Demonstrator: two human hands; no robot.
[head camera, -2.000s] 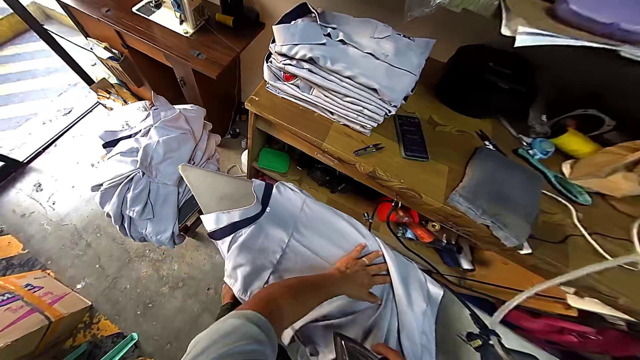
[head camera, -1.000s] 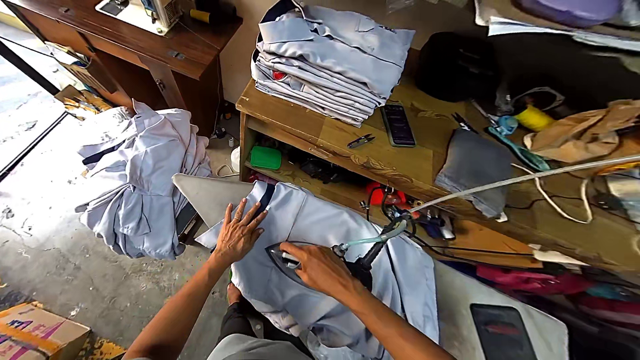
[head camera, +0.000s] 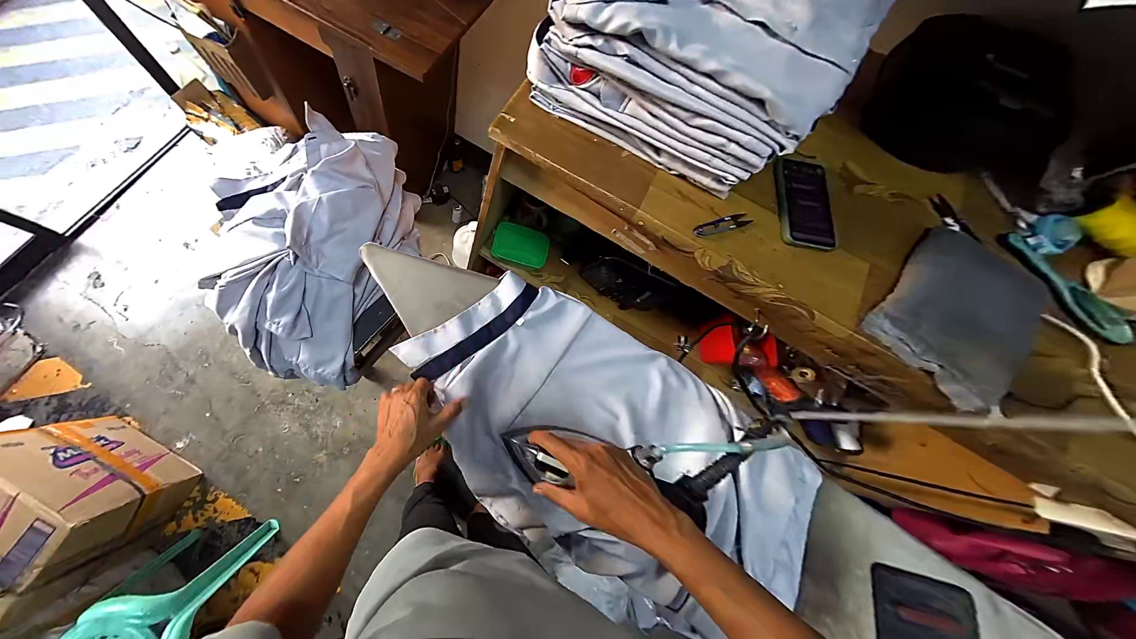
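Observation:
A pale blue-grey garment (head camera: 586, 364) with a navy stripe near one edge lies over an ironing board (head camera: 426, 288), whose pointed end shows bare. My right hand (head camera: 612, 488) grips a steam iron (head camera: 532, 457), its soleplate down on the cloth; a hose and a dark cord run from the iron's rear to the right. At the garment's near left edge is my left hand (head camera: 410, 422), thumb and fingers at the cloth below the stripe; whether it pinches the fabric is unclear. Part of the garment hangs in folds toward my body.
Beyond the board stands a wooden table (head camera: 657, 209) with a stack of folded garments (head camera: 674, 89), a phone (head camera: 806, 202), thread snips (head camera: 722, 224) and a grey cloth (head camera: 963, 311). A garment pile (head camera: 311, 257) is at left. A cardboard box (head camera: 89, 497) and a green plastic object (head camera: 177, 595) lie lower left.
My left hand has moved off the top of the cloth near the stripe to the garment's near edge. The iron, still in my right hand, was out of my grip's clear view two seconds ago.

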